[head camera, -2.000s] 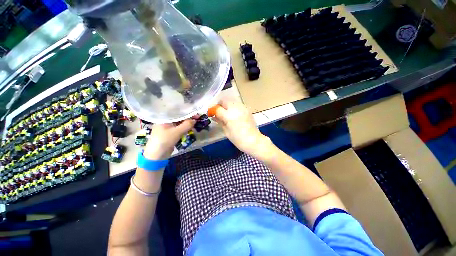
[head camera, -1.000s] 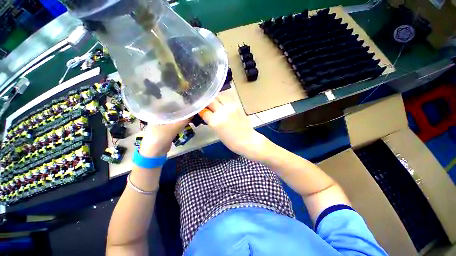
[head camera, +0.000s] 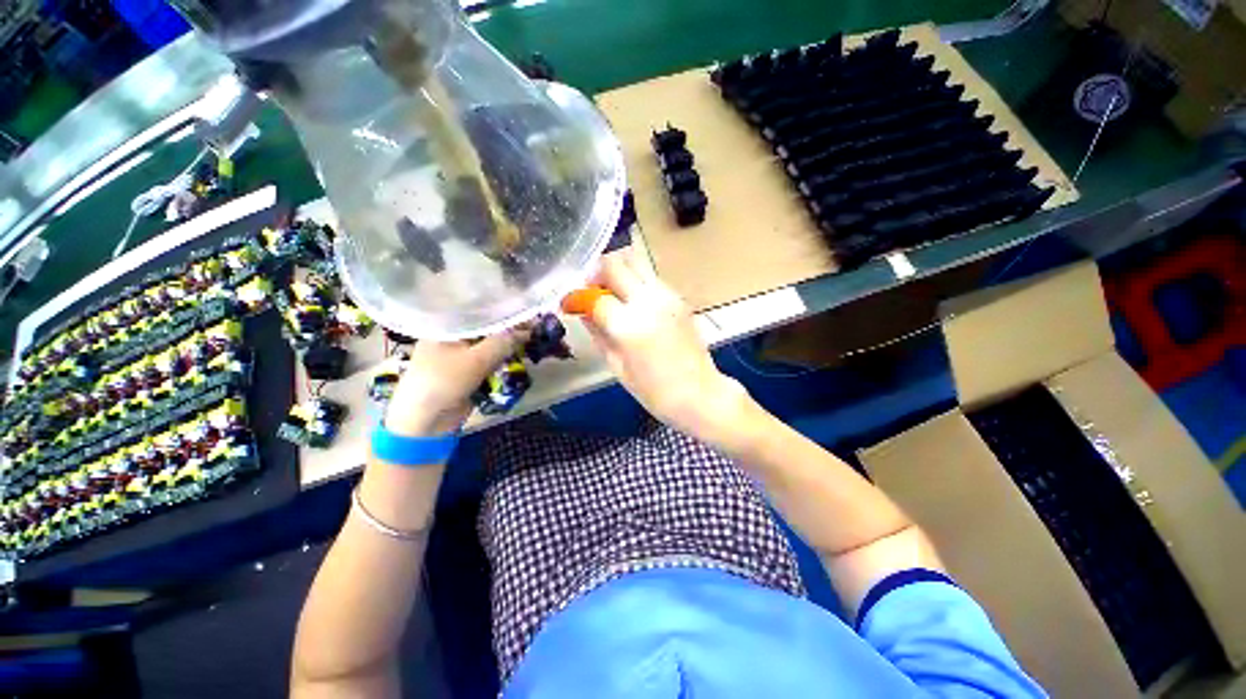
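My right hand (head camera: 648, 341) is closed on the orange grip (head camera: 588, 301) of a soldering iron; its tip is hidden. My left hand (head camera: 444, 384) is partly under the clear plastic hood (head camera: 472, 191). Its fingers are at a black plastic housing (head camera: 545, 336), which they seem to hold. A circuit board with yellow parts (head camera: 504, 388) hangs or lies just below the housing, by the bench edge. The left fingertips are largely hidden by the hood rim.
Rows of circuit boards (head camera: 130, 396) lie on a black sheet at left, with loose boards (head camera: 312, 421) beside them. Cardboard (head camera: 745, 253) at right bears rows of black housings (head camera: 888, 144) and a short separate row (head camera: 678, 178). An open carton (head camera: 1025, 307) with black parts stands lower right.
A second ago my right hand was closer in to the left, covering much of the housing. It has now drawn slightly right, and the housing and orange grip show more. The left hand has barely moved.
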